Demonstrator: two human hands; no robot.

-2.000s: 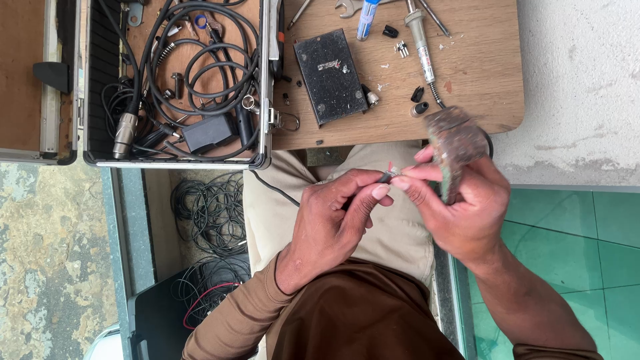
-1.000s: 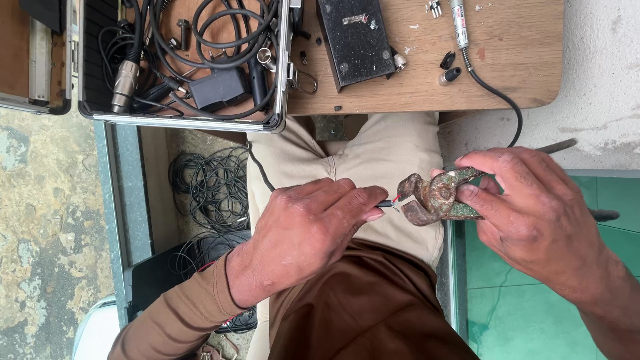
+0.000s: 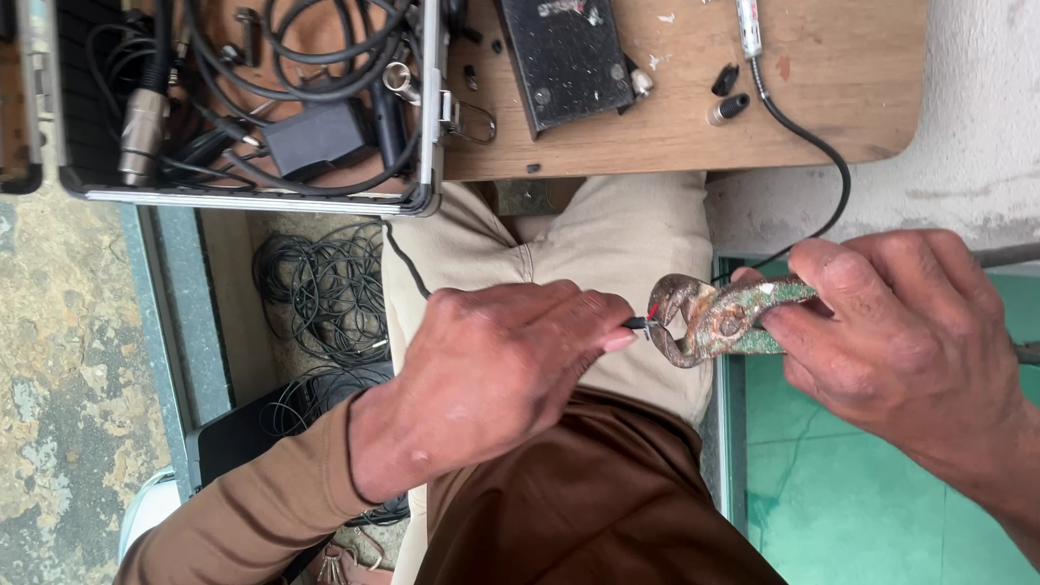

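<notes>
Above my lap, my left hand (image 3: 504,374) pinches a thin black cable (image 3: 638,322) near its stripped end, where a red inner wire and some pale strands show. Rusty end-cutting pincers (image 3: 731,325) with worn green paint are gripped in my right hand (image 3: 886,325). Their curved jaws are parted, and the cable end lies at the jaw opening. Whether the jaws touch the wire, I cannot tell. Part of the cable (image 3: 406,256) runs from behind my left hand up toward the open case.
An open case (image 3: 260,201) holds cables, an XLR connector (image 3: 145,134) and a black power adapter (image 3: 319,138). On the wooden table (image 3: 829,81) lie a black metal box (image 3: 569,57), a corded soldering iron (image 3: 749,28) and small black connector parts (image 3: 727,108). Tangled black cable (image 3: 317,292) lies lower left.
The pincers, earlier tilted upright in my right hand while both hands were close together, now lie level with their jaws toward the cable end. My hands have moved apart. The view has shifted closer.
</notes>
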